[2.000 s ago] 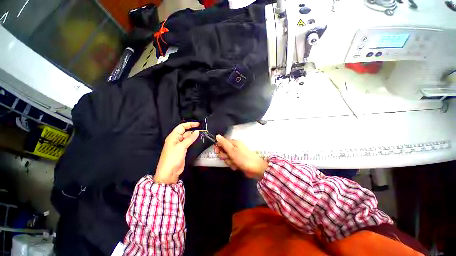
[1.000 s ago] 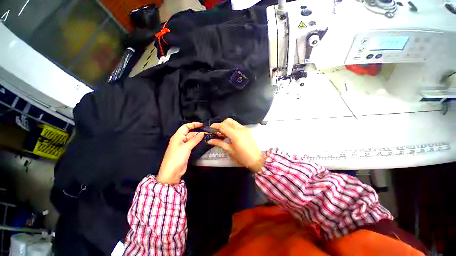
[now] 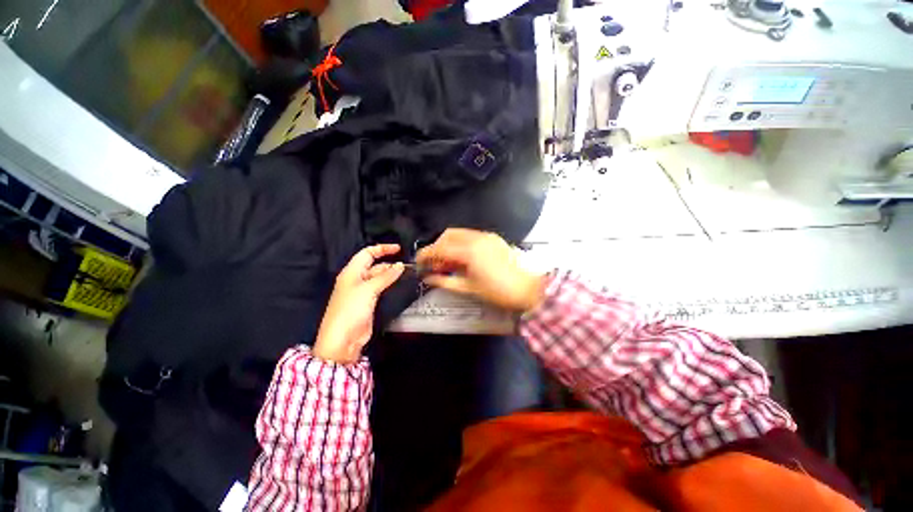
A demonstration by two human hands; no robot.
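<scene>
A black garment (image 3: 260, 220) lies in a large pile left of the sewing machine and hangs over the table's edge. A dark square patch with a small emblem (image 3: 480, 158) shows on it. My left hand (image 3: 352, 298) pinches a small part at the garment's lower edge between thumb and fingertips. My right hand (image 3: 479, 268) is close beside it, blurred, with bent fingers at the same spot. Thin pale thread ends show near the fingertips. Whether my right hand holds a tool is hidden.
The white sewing machine (image 3: 781, 95) with its lit display stands at the upper right, its needle area (image 3: 591, 152) beside the cloth. A printed ruler (image 3: 781, 303) runs along the table's front. A black bundle with an orange-red tie (image 3: 325, 68) lies behind. A yellow crate (image 3: 100, 284) is at the left.
My right hand has turned over and come up closer to my left fingertips; the dark tool seen in it earlier no longer shows clearly. My left hand and the garment have barely moved.
</scene>
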